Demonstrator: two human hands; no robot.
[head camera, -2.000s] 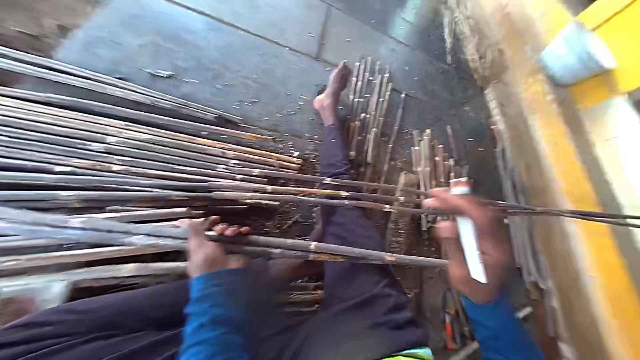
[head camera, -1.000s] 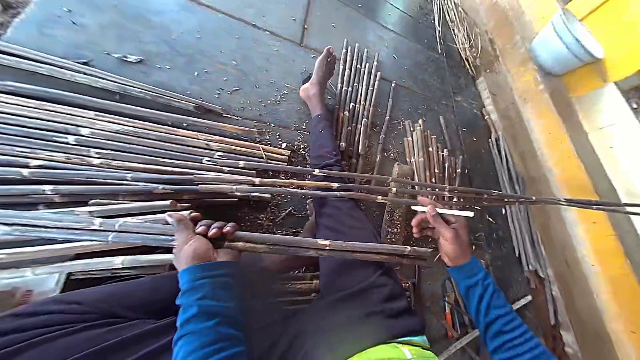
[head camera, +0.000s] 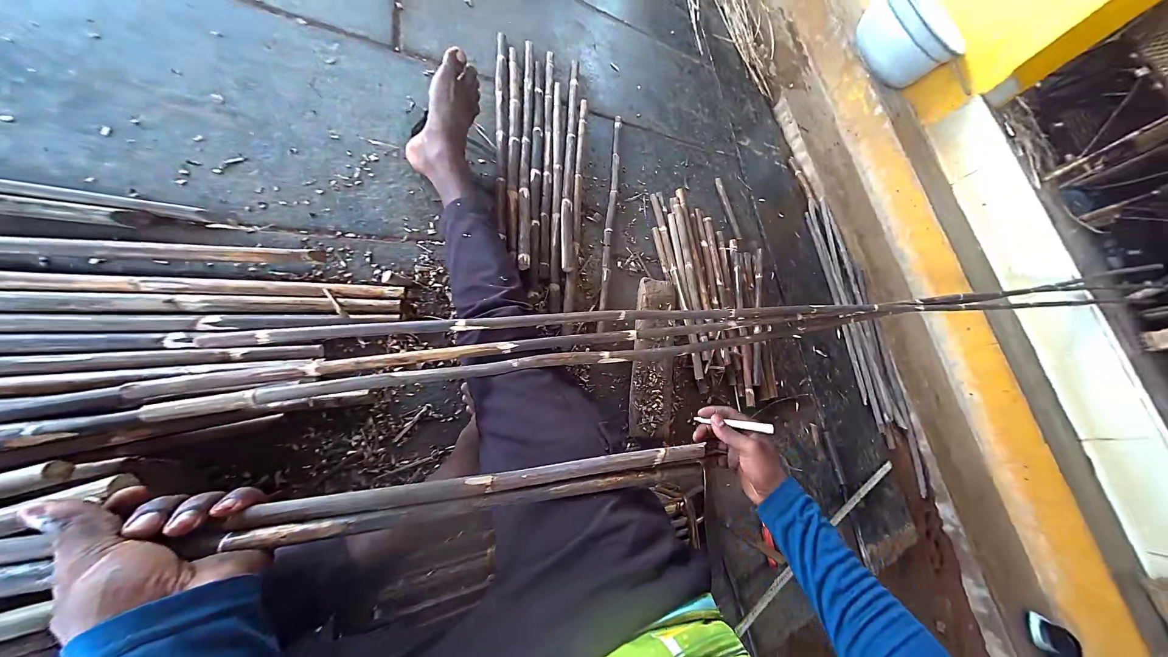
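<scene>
My left hand (head camera: 155, 547) lies at the lower left with its fingers bent over bamboo poles. Two of these poles (head camera: 456, 493) run side by side across my thigh, their right ends close to my right hand (head camera: 748, 452). A slim white stick-like tool (head camera: 748, 425) is held between the thumb and fingers of that hand; whether it is a marker or a blade cannot be told. Beyond both hands, several long thin bamboo poles (head camera: 547, 354) cross over my outstretched leg from left to right.
Many poles (head camera: 182, 304) lie along the left side. Short cut lengths (head camera: 538, 173) lie beside my foot, with another bundle (head camera: 703, 283) further right. A white bucket (head camera: 908, 41) stands near a yellow-edged step (head camera: 912, 192). Chips litter the floor. A pale strip (head camera: 812, 547) lies at lower right.
My left hand has moved left and down. My right hand still holds the white tool. The view has shifted nearer the lap and poles.
</scene>
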